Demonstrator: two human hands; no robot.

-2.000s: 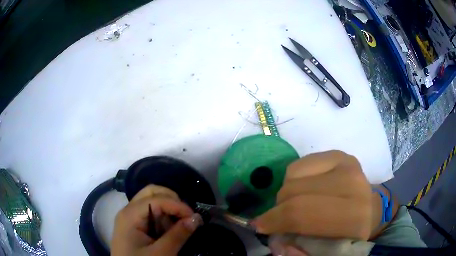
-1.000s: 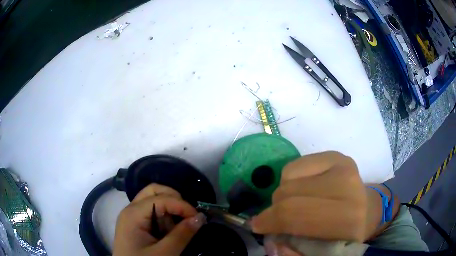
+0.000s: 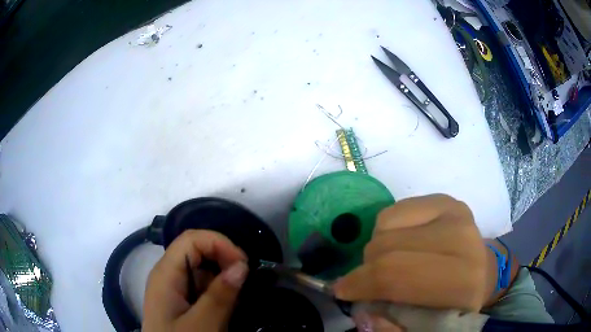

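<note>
Black headphones [image 3: 210, 219] lie at the lower left, with the headband curving at the left and two round ear cups. My left hand [image 3: 194, 279] is over the ear cups with thin dark tweezers [image 3: 190, 275] between its fingers. My right hand [image 3: 415, 259] holds the soldering iron [image 3: 415, 319], its metal barrel pointing left to a small circuit board [image 3: 269, 264] between the hands. The iron's tip and whether the left fingertips touch the board are unclear. A green solder wire reel [image 3: 324, 201] lies partly under my right hand.
A PCB strip [image 3: 352, 152] with thin silvery wires lies beyond the reel. Open thread snips [image 3: 424, 99] lie at the upper right. A blue parts tray [image 3: 528, 97] is at the far right. A shiny bag of PCBs [image 3: 26, 272] is at the left edge. Foil scraps [image 3: 152, 34] lie at the top left.
My left fingertips have drawn slightly left, away from the iron's barrel. The right hand and iron have barely moved. The view has shifted slightly.
</note>
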